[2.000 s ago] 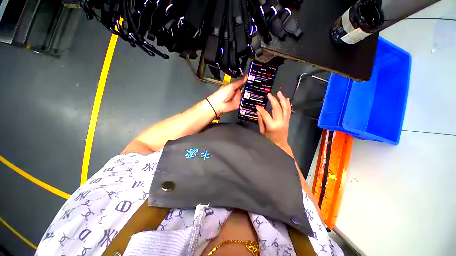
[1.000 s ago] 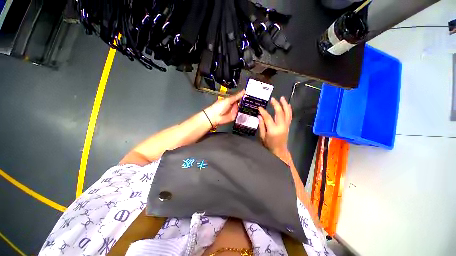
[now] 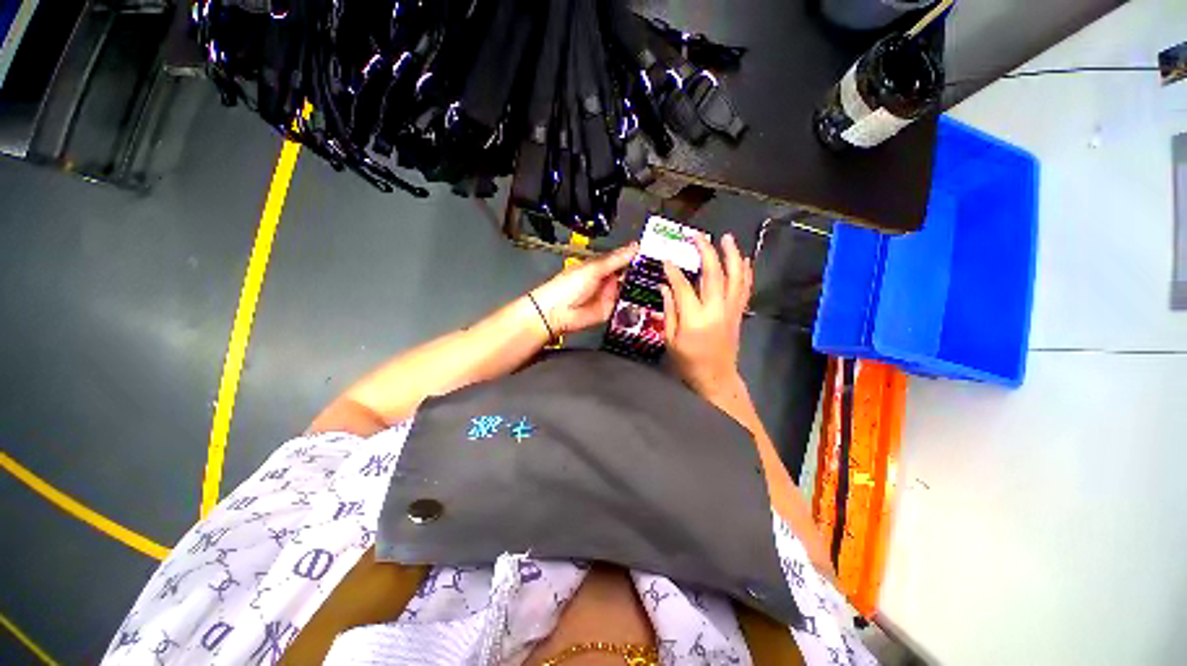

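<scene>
A smartphone (image 3: pixel 639 302) with a lit screen is held upright in front of my apron, below the table edge. My left hand (image 3: pixel 588 289) grips its left side; a dark band is on the wrist. My right hand (image 3: pixel 704 305) lies over the right part of the screen with its fingers apart, touching or just above it. It does not grip the phone. The phone's lower end is close to the apron flap (image 3: pixel 586 475).
A heap of black straps (image 3: pixel 443 98) with metal fittings hangs over the dark table (image 3: pixel 781 163). A dark open bottle (image 3: pixel 885 94) stands near the table's right corner, with a thin stick beside it. A blue bin (image 3: pixel 931 267) and an orange object (image 3: pixel 863 481) are at the right.
The screen now shows a white area at the top and pictures below. My right hand has moved up over the screen. The table and bottle have shifted slightly left in view.
</scene>
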